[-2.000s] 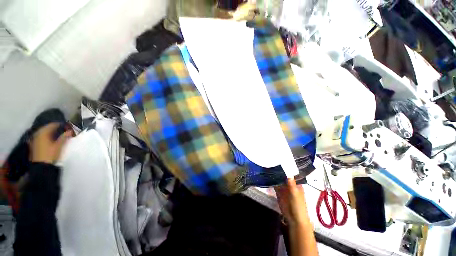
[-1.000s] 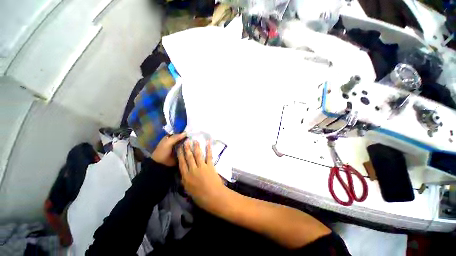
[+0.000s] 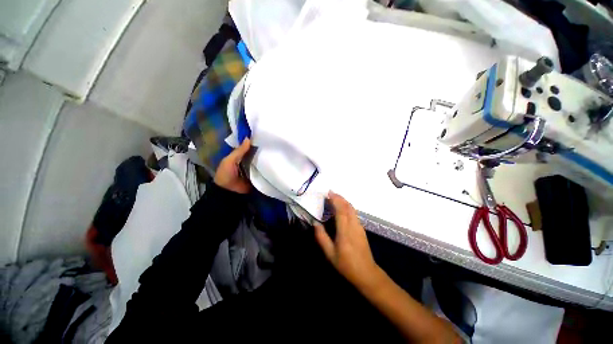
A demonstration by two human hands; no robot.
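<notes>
A white panel with a dark-edged end (image 3: 285, 164) lies folded at the table's front left edge, over the blue-yellow checked fabric (image 3: 216, 101). My left hand (image 3: 233, 168) grips its left side, with the thumb on top and the fingers hidden beneath. My right hand (image 3: 344, 235) holds the panel's lower right corner between thumb and fingers. More white cloth (image 3: 269, 27) stretches behind. The white sewing machine head (image 3: 501, 111) stands to the right, apart from both hands.
Red-handled scissors (image 3: 498, 232) and a black phone (image 3: 563, 220) lie on the white table (image 3: 376, 80) at right. White panels (image 3: 151, 218) are stacked at left, above grey fabric (image 3: 33, 289) on the floor. A pale wall (image 3: 114, 74) is at upper left.
My right hand has moved from on top of the cloth to its lower right corner. The folded end is opened out more. Earlier, my left hand came from the side stack to the cloth.
</notes>
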